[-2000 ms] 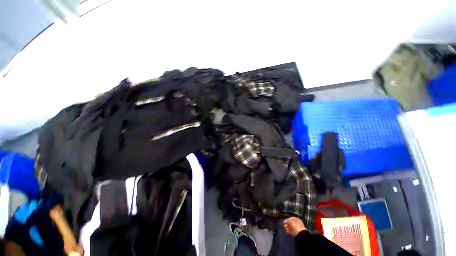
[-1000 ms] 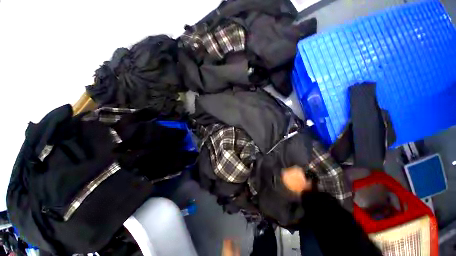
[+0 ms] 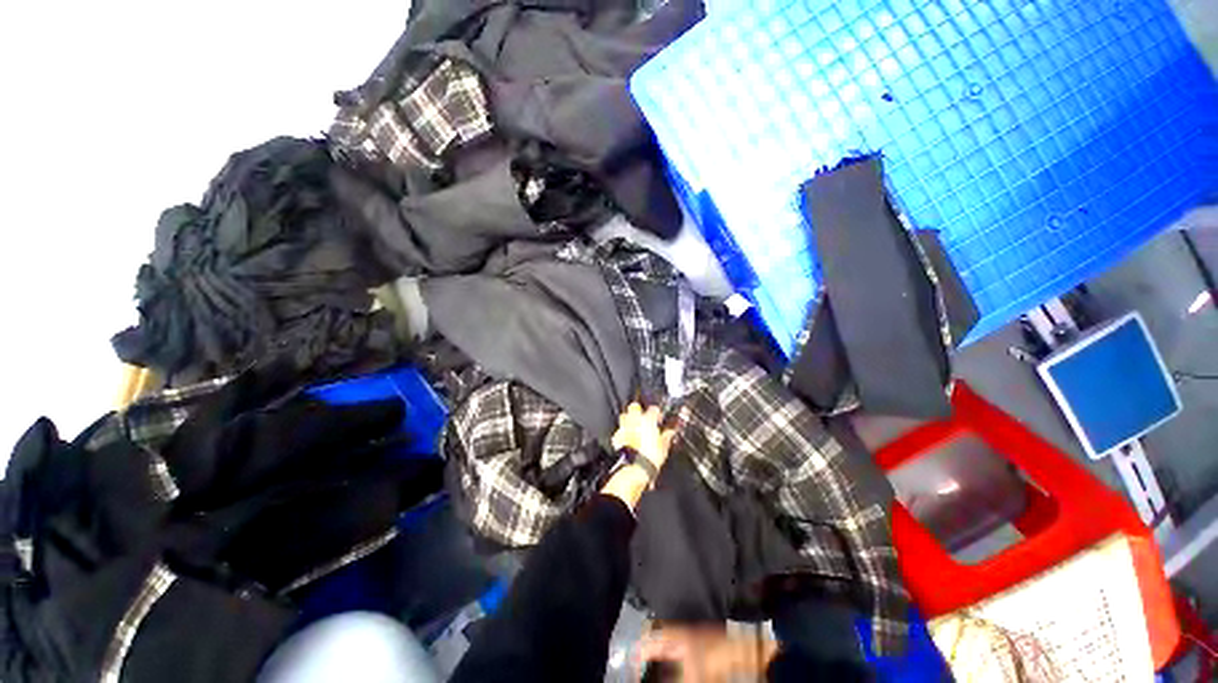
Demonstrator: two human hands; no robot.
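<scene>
A dark grey garment point(image 3: 534, 320) with plaid lining point(image 3: 748, 427) lies heaped in front of me, its lining turned outward on the right. My left hand point(image 3: 644, 438) reaches in from below and grips the garment where grey cloth meets plaid. Small white slips point(image 3: 673, 378) show on the lining just above this hand. My right hand point(image 3: 704, 656) is blurred at the bottom edge, low by the garment and partly cut off; its grip cannot be told.
More dark garments point(image 3: 254, 254) are heaped along the white wall. An upturned blue crate point(image 3: 988, 120) at upper right has a dark cut piece point(image 3: 868, 287) hanging over it. A red stool point(image 3: 1069, 500) with a printed pad and a blue-topped pedal point(image 3: 1111, 384) are at right.
My left hand has come up onto the garment, and my right hand has drawn back to the bottom edge. More plaid lining and the white slips now show. The view has shifted right.
</scene>
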